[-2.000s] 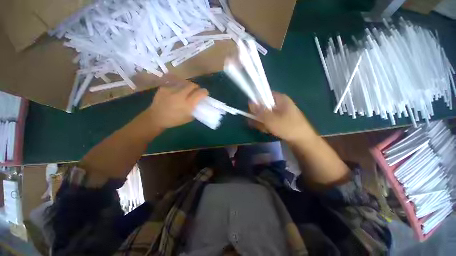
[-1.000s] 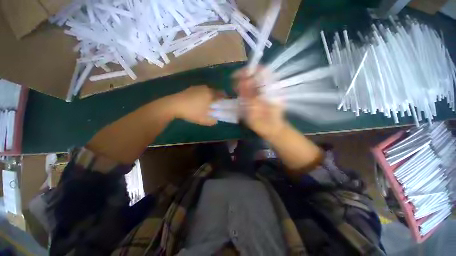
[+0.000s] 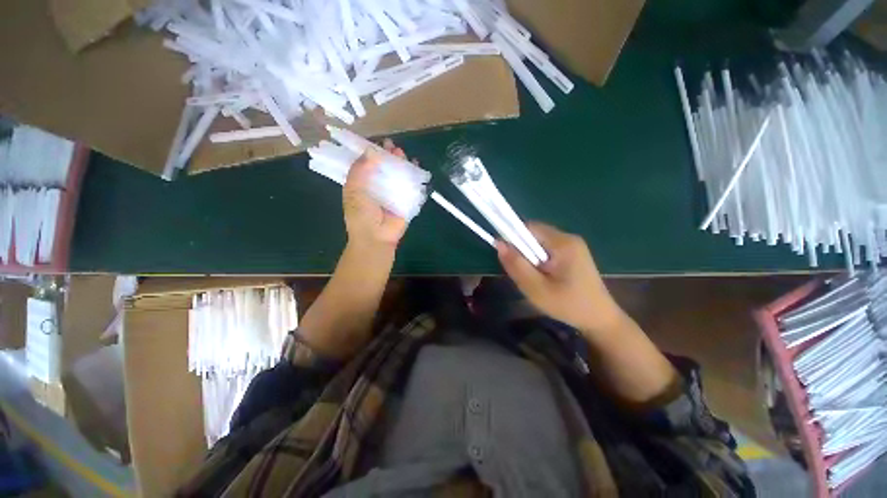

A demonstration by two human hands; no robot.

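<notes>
My left hand [image 3: 372, 199] holds a bunch of short white plastic tubes [image 3: 397, 185], their round ends facing right. My right hand [image 3: 549, 272] holds a few slim white sticks [image 3: 504, 212] with clear, blurred tips. One thin stick [image 3: 463, 216] points apart from the others toward the tube bunch; its tip is close to the tube ends, and I cannot tell if it touches. More slim sticks [image 3: 788, 160] lie roughly parallel on the green table at right. A heap of white tubes [image 3: 301, 58] fills the open carton at the upper left.
The carton's brown flap [image 3: 447, 102] spreads over the green table [image 3: 622, 195]. A grey metal bracket [image 3: 822, 24] stands at upper right. Below the table are a carton [image 3: 156, 379] with white pieces at left and a red-rimmed crate [image 3: 790, 389] at right. Another red-rimmed crate [image 3: 68, 209] is at far left.
My hands were together and blurred a second ago; now they are apart. The fanned sticks in my right hand are now fewer and closer together. The view has shifted, showing more of the lower carton.
</notes>
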